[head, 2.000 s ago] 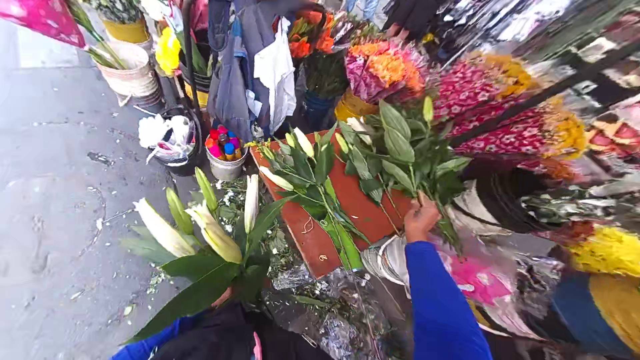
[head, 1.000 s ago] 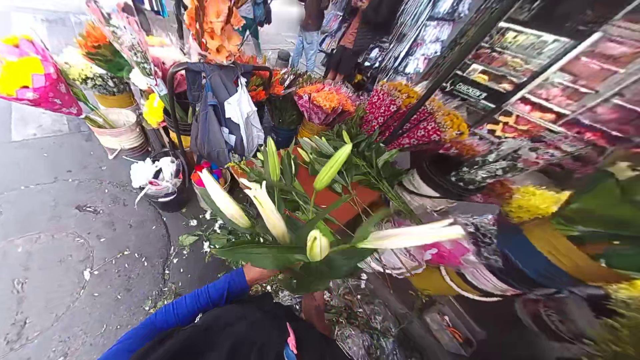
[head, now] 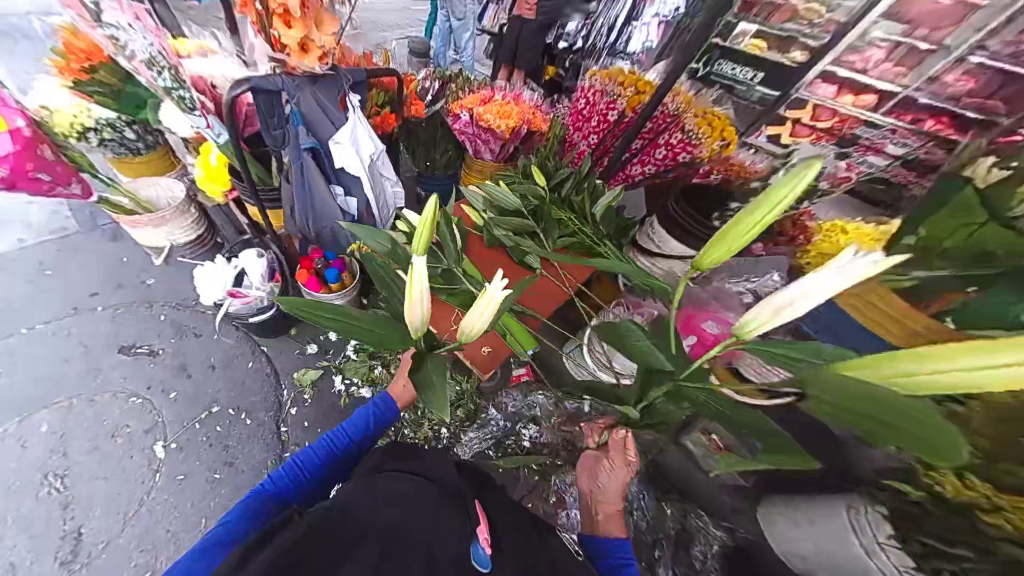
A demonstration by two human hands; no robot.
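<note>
My left hand is closed around a lily stem with closed buds and long leaves, left of centre; part of the hand is behind the leaves. Low and right of centre, my right hand grips another lily stem, whose large green and white buds lean out to the right. Beyond both hands, a red-brown board bears cut leafy stems, some crossing its right edge. A small ring-like item lies on the board's near corner.
Behind the board stand wrapped orange flowers and a cart with a grey backpack. Left of it are a pail of colourful spray-can tops and a black bucket. Leaf scraps litter the pavement. A white bucket is at lower right.
Two seconds ago my right hand was at the stems on the board; now it holds a lily stem low at the right. The lilies, grouped together one second ago, are now apart in two hands.
</note>
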